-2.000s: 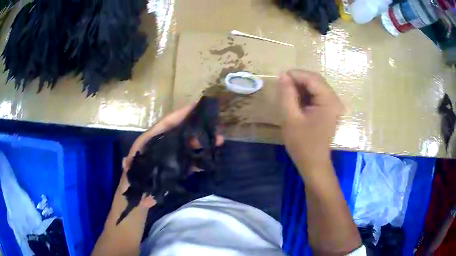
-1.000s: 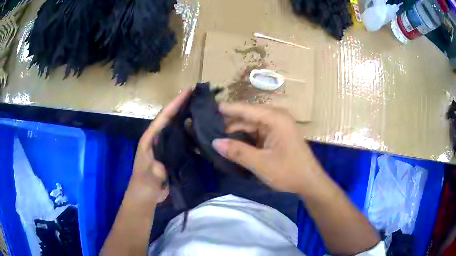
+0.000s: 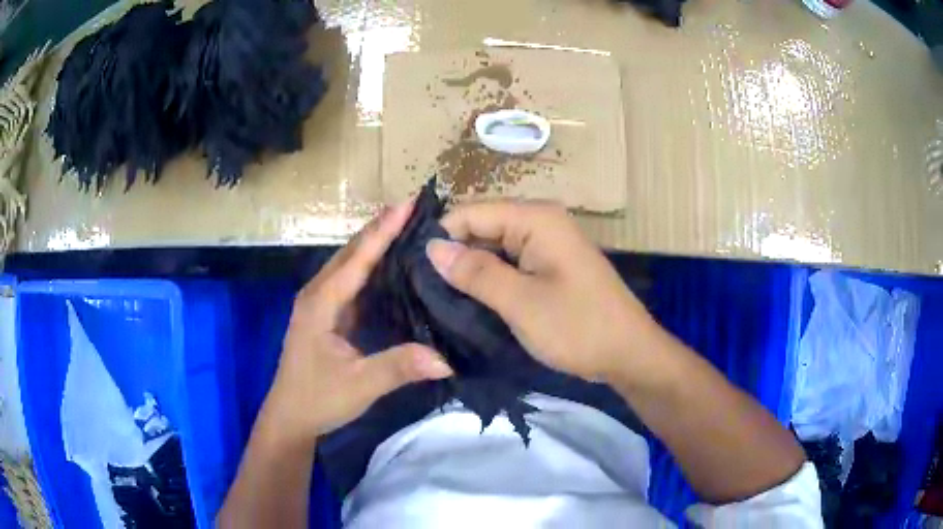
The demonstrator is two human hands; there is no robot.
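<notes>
A limp black cloth piece [image 3: 470,336] with a jagged hem and a pointed top is held above my lap, just below the table edge. My left hand [image 3: 346,331] holds its left side, thumb across the front. My right hand [image 3: 538,279] pinches its upper right part between thumb and fingers. The fingertips behind the cloth are hidden. A small white oval dish [image 3: 513,132] with greyish contents sits on the brown-stained cardboard pad [image 3: 589,186]. A thin stick [image 3: 567,123] rests in the dish, pointing right.
Black ragged piles [image 3: 248,88] lie at the upper left. A spare cotton swab [image 3: 548,47] lies above the dish. A dark heap [image 3: 660,8] is at the far edge. Blue crates [image 3: 155,292] holding white plastic and black pieces stand below the table on both sides.
My right hand has come from beside the dish to the cloth and leaves the stick there. Since then the cloth has been turned, its jagged hem now hanging down right, and my left thumb has moved across it.
</notes>
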